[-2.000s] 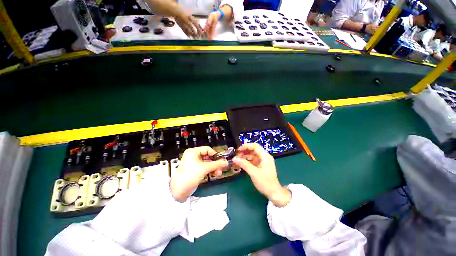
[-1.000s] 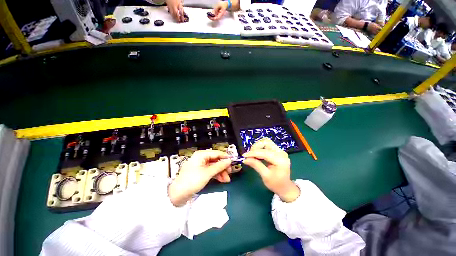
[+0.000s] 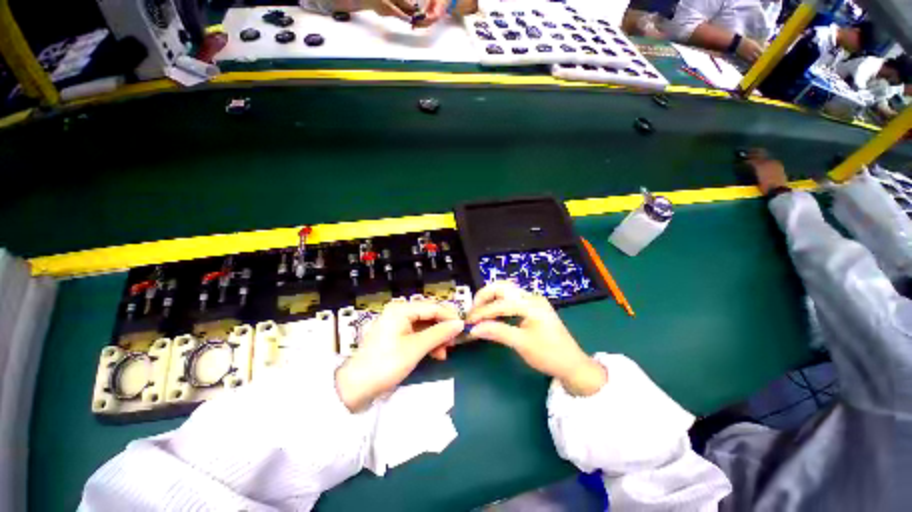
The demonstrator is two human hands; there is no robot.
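My left hand and my right hand meet at the fingertips in front of the parts box. They pinch a small dark part with a bluish bit between them; most of it is hidden by the fingers. The black parts box lies behind my right hand, with blue-white bits in its front half. Cream fixture blocks stand in a row at left on a black base, with red-tipped toggle clamps behind. Dark rings sit in the two leftmost blocks.
A crumpled white wipe lies below my left hand. An orange stick and a white bottle are right of the box. Beyond the yellow strip, a belt carries dark parts. Another person's arm reaches over it at right.
My fingertips have closed further around the small part, which shows less now. Belt parts have moved left. A person's arm has reached in at right. The person opposite now holds a part.
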